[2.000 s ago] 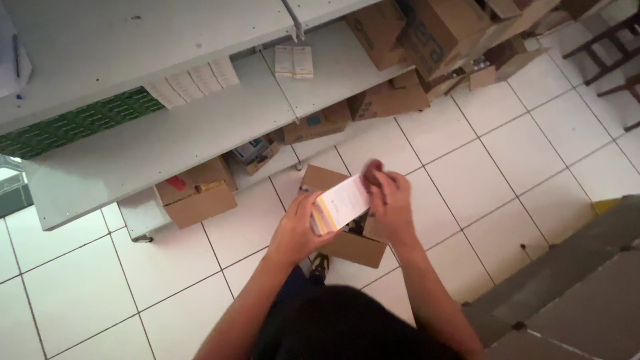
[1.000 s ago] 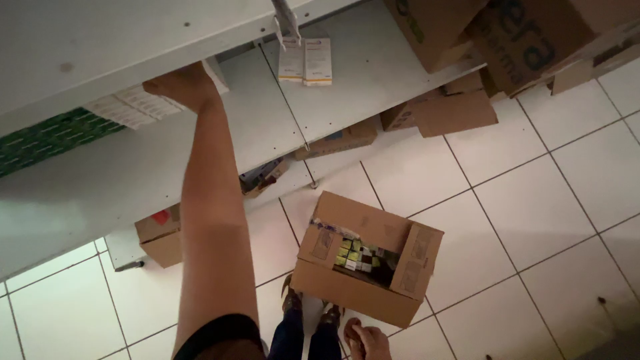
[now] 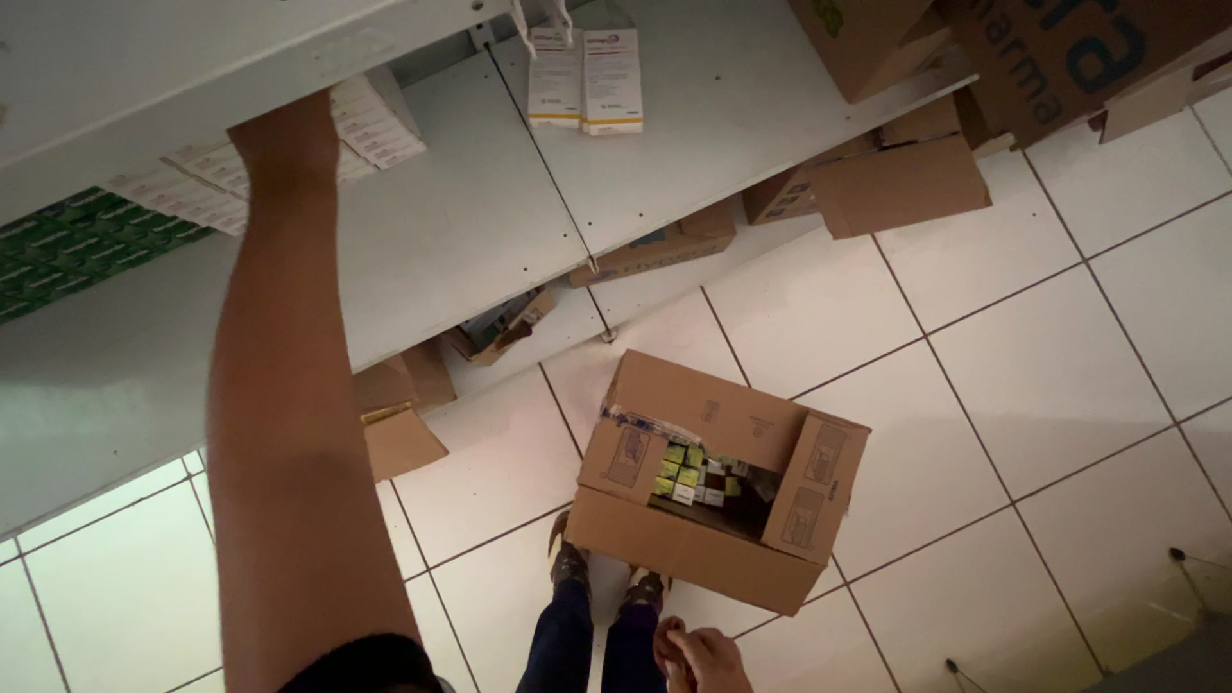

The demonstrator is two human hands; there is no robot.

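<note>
My left arm reaches up to the shelf, and my left hand [image 3: 289, 135] is at the small white cartons [image 3: 371, 120]; its fingers are hidden by the upper shelf board. Low in the view, my right hand [image 3: 701, 659] has its fingers curled around something small and reddish-brown that I cannot identify. Two white cartons with a yellow band [image 3: 612, 82] lie side by side on the shelf, right of the left hand. Just beyond my feet, an open cardboard box [image 3: 674, 558] stands on the floor with small yellow-green and white boxes [image 3: 681, 474] inside.
Green packages [image 3: 87, 245] fill the shelf at the left. Large cardboard boxes [image 3: 866, 43] stand on the shelf at the upper right. Under the shelf [image 3: 462, 221] are more cardboard boxes [image 3: 664, 252]. A dark edge shows at the lower right.
Two seconds ago both hands held a white carton over the floor box. My left hand has since moved up to the shelf, and the right hand down beside my legs. The view has shifted closer to the shelf.
</note>
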